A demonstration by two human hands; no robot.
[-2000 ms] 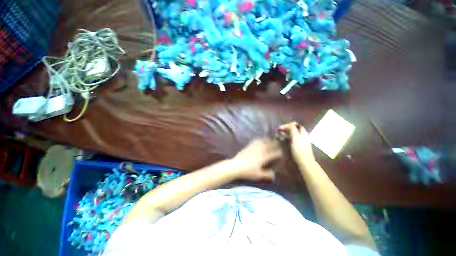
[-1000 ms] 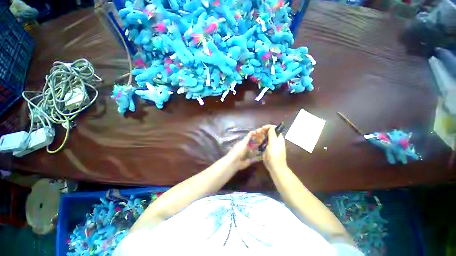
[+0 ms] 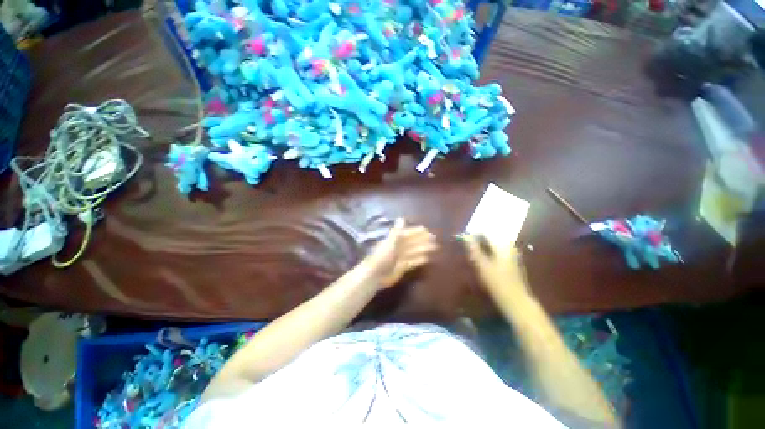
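Observation:
My left hand [image 3: 406, 254] is over the front middle of the table, with fingers apart and nothing visible in it. My right hand [image 3: 498, 261] is blurred and overlaps the lower edge of a pale card [image 3: 501, 213]. A small dark tool [image 3: 481, 244], mostly hidden, shows at its fingers. A large heap of sky-blue and pink plush toys [image 3: 335, 92] spills from a blue crate at the table's far side. A single blue and pink toy [image 3: 644, 241] lies at the right, beside a thin brown stick [image 3: 568, 205].
A coiled pale cable [image 3: 84, 163] with a white power block [image 3: 32, 245] lies on the brown table cover [image 3: 243, 243] at left. A blue crate of toys [image 3: 159, 377] stands below at lower left. More toys [image 3: 597, 352] show below at right. Pale packets [image 3: 725, 184] lie at far right.
My hands were together around a small dark and pinkish thing; now they are apart. My right hand has moved right to the card, and my left hand has opened. The view has shifted slightly.

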